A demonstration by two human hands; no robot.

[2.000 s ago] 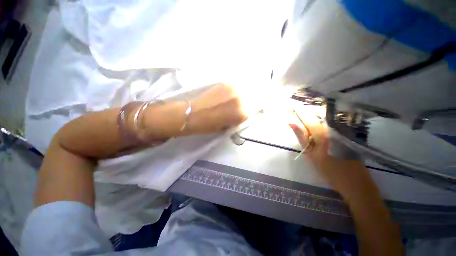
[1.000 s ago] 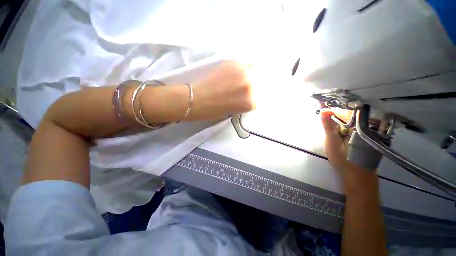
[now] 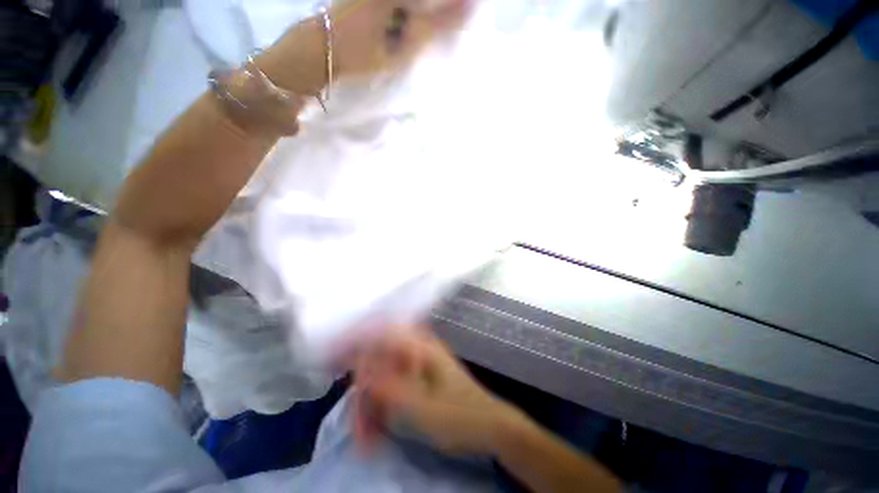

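Observation:
A loose white garment (image 3: 337, 221) lies bunched over the machine bed and the table's front edge, blurred by motion and partly lost in glare. My left hand (image 3: 410, 34) is at the top, at the upper edge of the white cloth; its fingers are blurred and fade into the glare, so its grip cannot be told. My right hand (image 3: 414, 390) is blurred in front of the table edge, with its fingers on the lower edge of the garment, apparently pinching it.
The white machine head (image 3: 713, 67) is at upper right, with shiny presser foot parts (image 3: 655, 149) and a dark grey cylinder (image 3: 719, 217) below. The ruler edge (image 3: 578, 351) runs along the table front. A dark flat object (image 3: 96, 53) and something yellow (image 3: 41, 114) are at upper left.
My right hand has left the needle area and moved left and down to the garment's lower edge. My left hand has moved up and away. The garment has shifted and bunched.

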